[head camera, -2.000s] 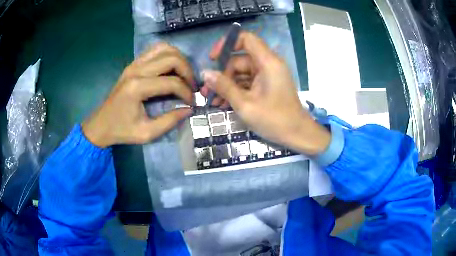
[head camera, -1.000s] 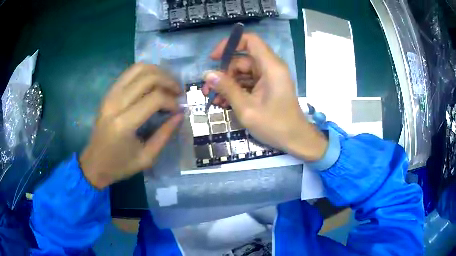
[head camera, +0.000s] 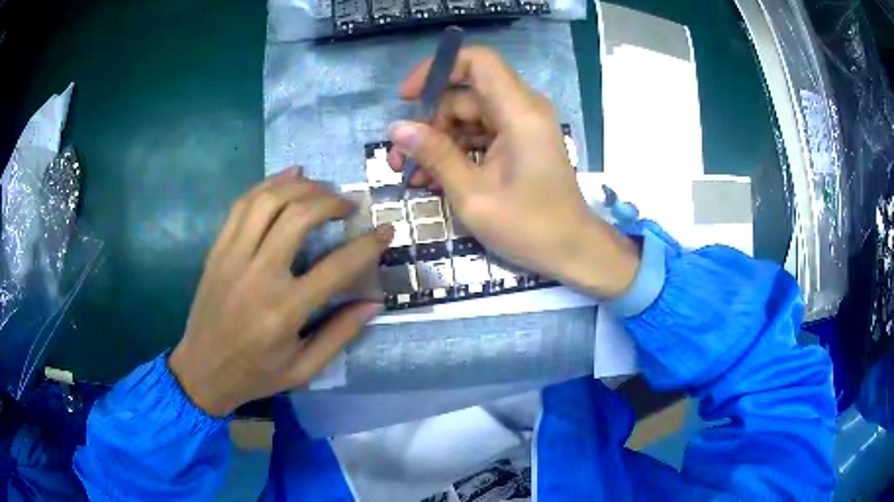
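A black PCB panel with rows of silver-beige rectangles lies on the pale grey-blue foam sheet. My right hand holds dark tweezers, tilted with the tip down over the panel's upper left part. It hides much of the panel's upper middle and right. My left hand rests at the panel's left edge, fingers apart, with a fingertip touching a light rectangle near the left end. I see nothing held in it.
Stacked PCB panels lie at the top of the foam. A white liner sheet and a smaller liner piece lie to the right. Clear plastic bags are at the far right. A clear bag of silvery bits is at the left.
My left hand has moved from above the panel's left side, fingers bent together, down onto its left edge with fingers spread. My right hand and the tweezers have moved only slightly.
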